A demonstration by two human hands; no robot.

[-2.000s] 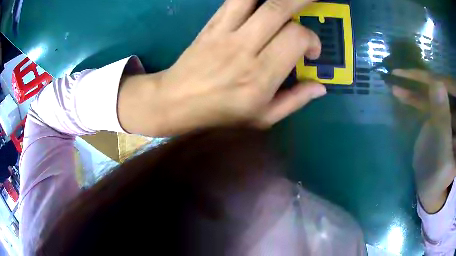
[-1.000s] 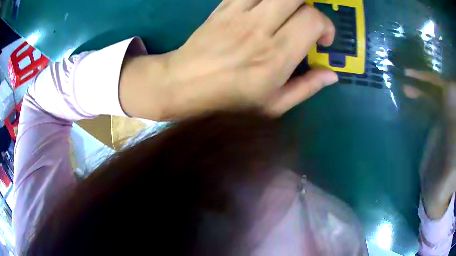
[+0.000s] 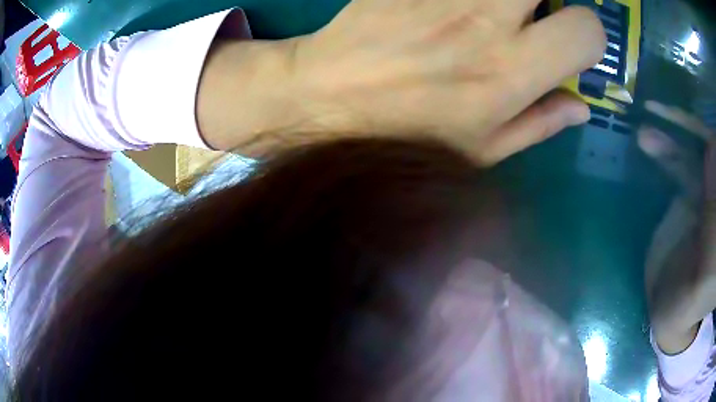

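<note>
My left hand (image 3: 447, 74) spans the top middle; its bent index finger and thumb hold the left side of a yellow-and-black frame part (image 3: 635, 38), whose top is cut off by the picture's edge. Dark bars show in its window, and a bright glint lies on its lower right corner. The frame part lies over a clear sheet (image 3: 600, 161) with small dark pieces just below the frame. My right hand (image 3: 683, 165) is blurred and dim at the right edge, its fingertips close to the frame's lower right corner. I cannot tell whether it holds anything.
Green bench top (image 3: 542, 204) lies around the work, with glare at the right. Dark hair and my pink clothing cover the lower middle. Red plastic items (image 3: 47, 59) and an open cardboard box (image 3: 161, 169) are beside the bench at the left.
My left hand and the frame part have shifted right and up in the view. The fingertips of my right hand now appear closer to the frame part, where a glint has appeared.
</note>
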